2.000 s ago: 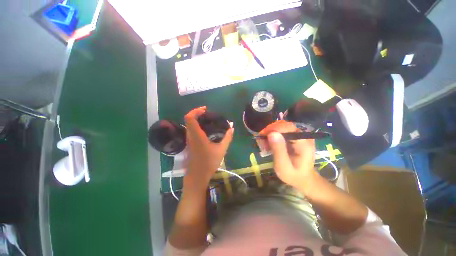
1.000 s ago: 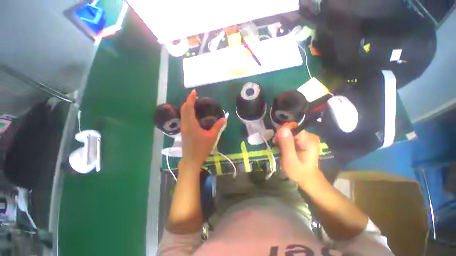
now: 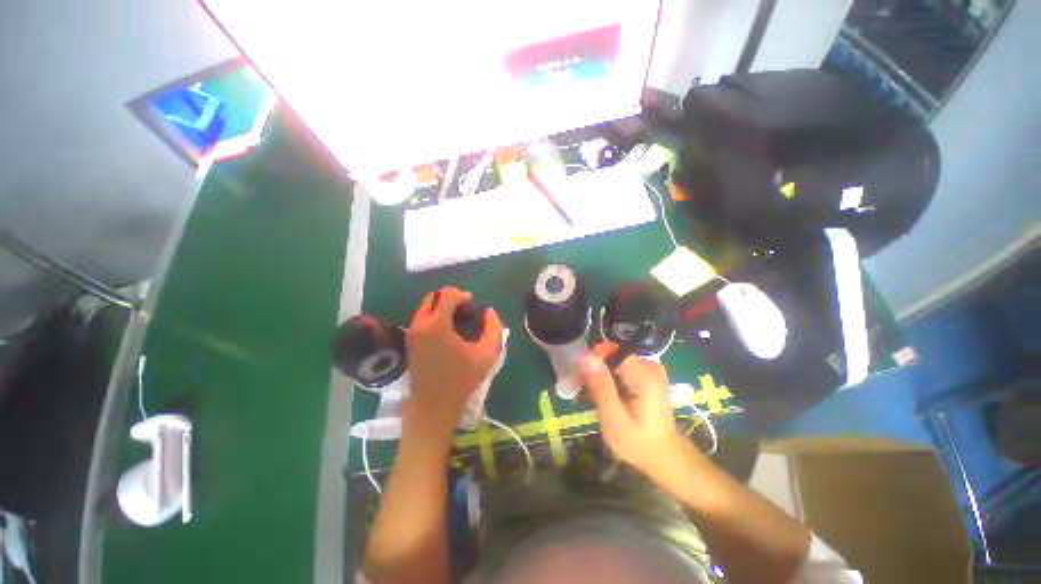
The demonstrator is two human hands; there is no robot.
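Four security cameras with black heads stand in a row on the green mat: the leftmost (image 3: 368, 349), the second (image 3: 469, 321) partly hidden under my left hand, the third (image 3: 556, 306) with a pale ring round its lens, and the rightmost (image 3: 639, 310). My left hand (image 3: 448, 356) is curled round the second camera's head. My right hand (image 3: 635, 408) holds a thin dark adjusting tool (image 3: 627, 347) in front of the rightmost camera, beside the third camera's white stand. The tool's tip cannot be told from the dark head.
Behind are a white keyboard (image 3: 531, 219) with a pen on it and a glaring monitor (image 3: 445, 74). At right are a white mouse (image 3: 752, 321), a yellow note (image 3: 683, 270) and a black bag (image 3: 805, 154). A white device (image 3: 156, 470) lies at left. Yellow tape strips (image 3: 553, 427) mark the front edge.
My left hand has closed from a spread pose onto the second camera's head. My right hand and the tool have moved left, closer to the third camera. The view has shifted, showing more monitor.
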